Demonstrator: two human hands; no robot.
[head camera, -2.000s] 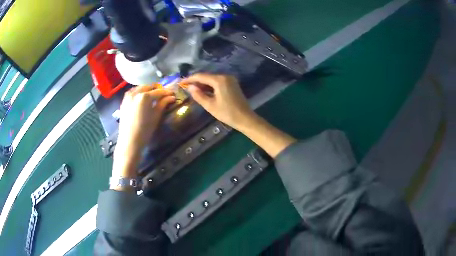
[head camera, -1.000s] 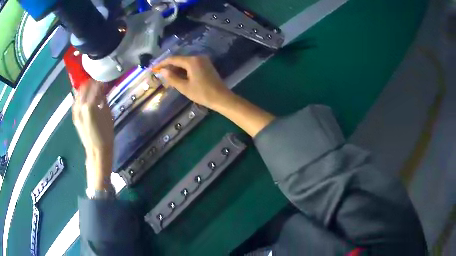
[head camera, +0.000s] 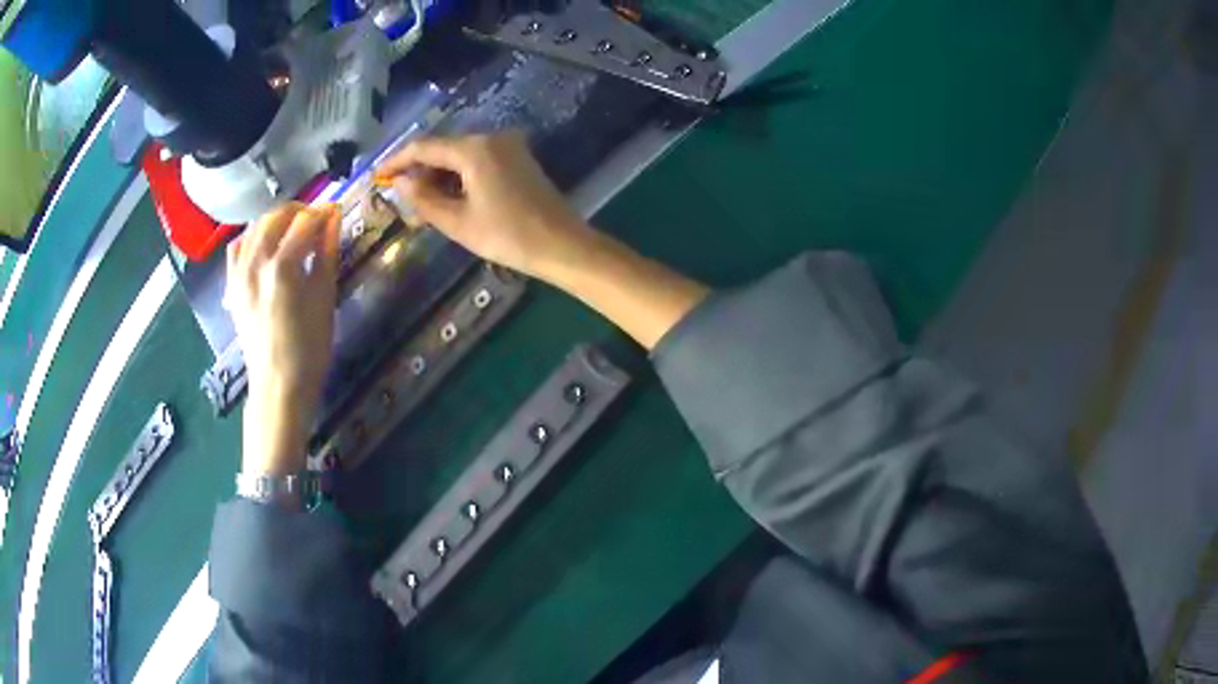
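Observation:
A grey strip tray (head camera: 359, 230) with small round parts lies under the microscope's white ring light (head camera: 227, 190), with a bright spot beside it. My left hand (head camera: 287, 287) lies across this strip, fingers bent onto its far edge; they hide its middle. Its near left end shows beside my wrist. My right hand (head camera: 474, 201) is at the strip's far right end, thumb and index finger pinched together. Their tips glow orange; I cannot tell whether they hold a thin tool or the strip.
A second strip (head camera: 434, 354) lies on the dark plate's near edge, a third (head camera: 501, 474) nearer on the green bench. Another strip (head camera: 608, 56) lies at the back. Two small strips (head camera: 131, 470) are far left. A red bin (head camera: 187, 214) stands left of the microscope (head camera: 187, 87).
The view has shifted, so bench items appear further left. Since one second ago my left hand has moved right along the strip, covering its middle. My right hand stays pinched at the strip's right end.

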